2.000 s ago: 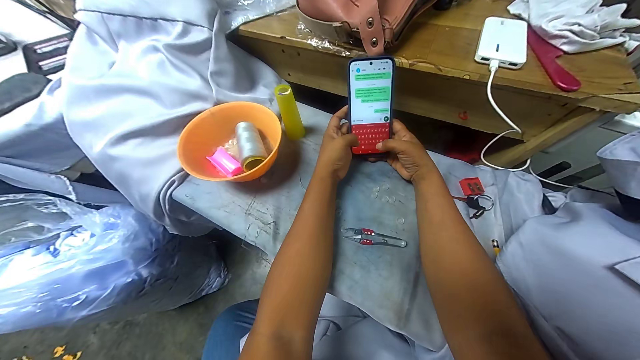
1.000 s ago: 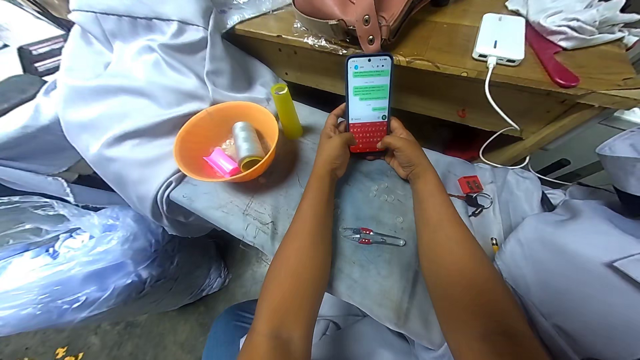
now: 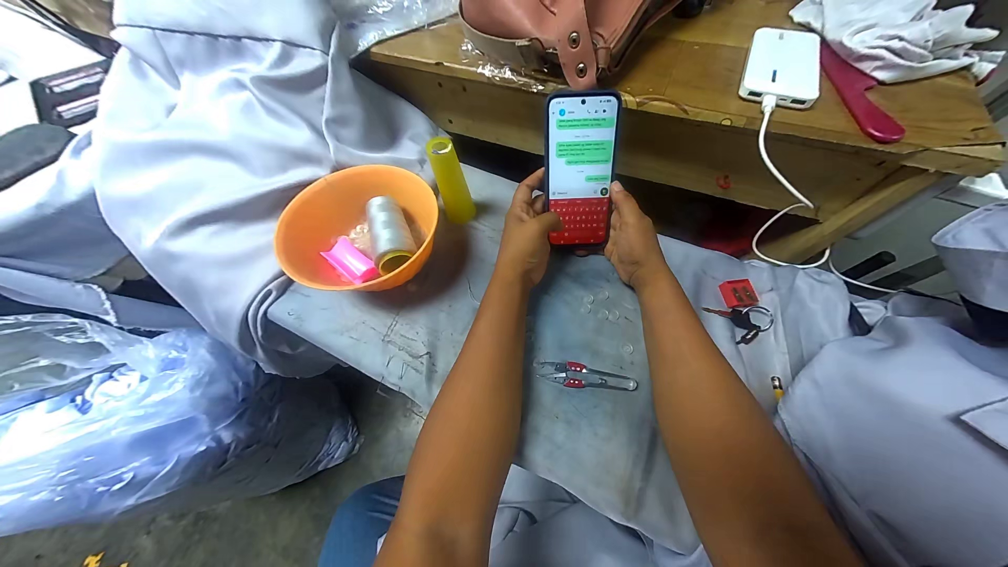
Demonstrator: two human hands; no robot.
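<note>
A smartphone stands upright between my hands, its screen showing message bubbles above a red keyboard. My left hand grips its left edge, with the thumb over the keyboard. Along the lower right edge, my right hand holds the phone too. Thread snips with red parts lie on the grey cloth between my forearms, below several small clear buttons or discs. To the left, an orange bowl contains a thread spool and a pink plastic piece. A yellow tube stands beside it.
A wooden shelf behind the phone bears a pinkish-brown bag, a white power bank with a cable and a dark pink handled tool. Keys with a red tag lie right. Grey fabric and a plastic-wrapped bundle are left.
My right thumb has moved from over the phone's keyboard to its right edge. Both hands still hold the phone.
</note>
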